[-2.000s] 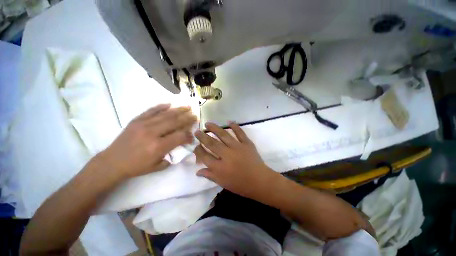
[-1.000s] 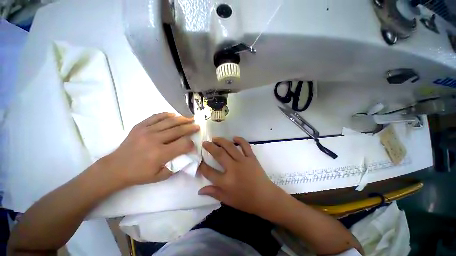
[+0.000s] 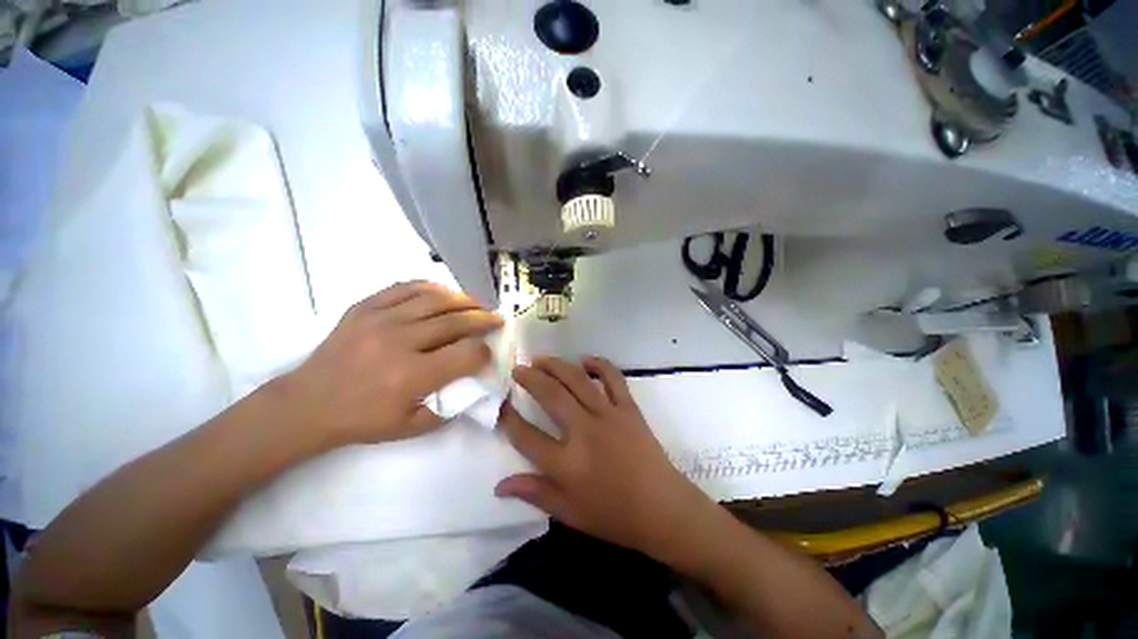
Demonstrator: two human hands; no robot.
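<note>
A white fabric piece (image 3: 472, 392) lies at the needle area (image 3: 512, 290) of the sewing machine (image 3: 699, 125), its small folded end showing between the hands. My left hand (image 3: 397, 362) lies on the cloth with its fingers together, fingertips beside the presser foot. My right hand (image 3: 593, 437) rests just right of the fold, its fingertips on the fabric edge near the needle. The hands hold the piece between them. The cloth under the palms is hidden, and white cloth blends with the white table (image 3: 337, 200).
Cream fabric (image 3: 237, 250) lies folded at the left. Black-handled scissors (image 3: 736, 262) and silver snips (image 3: 755, 337) lie under the machine arm. A tan block (image 3: 966, 385) and scraps are at the right end. A yellow bar (image 3: 899, 527) and hanging white cloth (image 3: 948, 593) are below.
The head view has shifted, so the machine sits lower and shows more of its arm. My hands stay at the needle, with the fabric fold still between them.
</note>
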